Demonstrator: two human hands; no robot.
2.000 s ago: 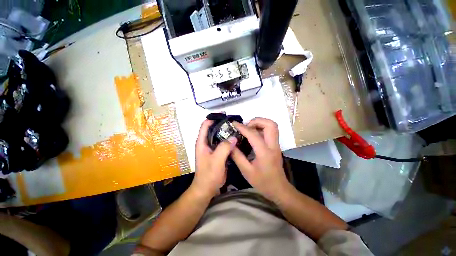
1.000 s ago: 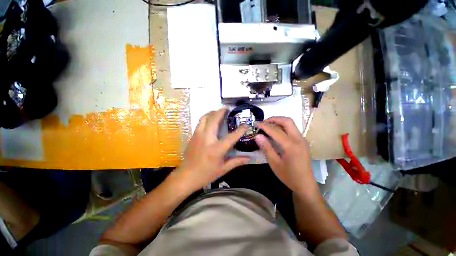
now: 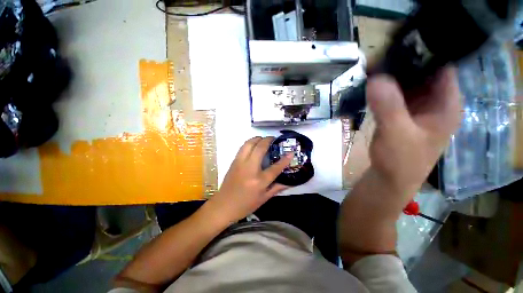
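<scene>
The black housing unit (image 3: 305,150) sits on the white paper (image 3: 229,127) in front of the screw feeder, open side up, with silvery inner parts showing. My left hand (image 3: 250,178) holds it from the left, with a finger on the inner parts. My right hand (image 3: 414,129) is raised at the right, blurred, with thumb and fingers around the thick black power screwdriver (image 3: 421,48). The driver is blurred and close to the camera; its lower end points left beside the feeder. The exact finger contact is unclear.
The grey-white screw feeder (image 3: 301,60) stands just beyond the unit. Black units (image 3: 28,80) cluster at the left. A clear plastic tray (image 3: 487,126) lies at the right. A red-handled tool (image 3: 412,208) shows beside my right forearm. Orange tape (image 3: 120,171) covers the front-left bench.
My right hand has left the unit and moved up and right to the power screwdriver. My left hand stays on the unit. The view has shifted slightly.
</scene>
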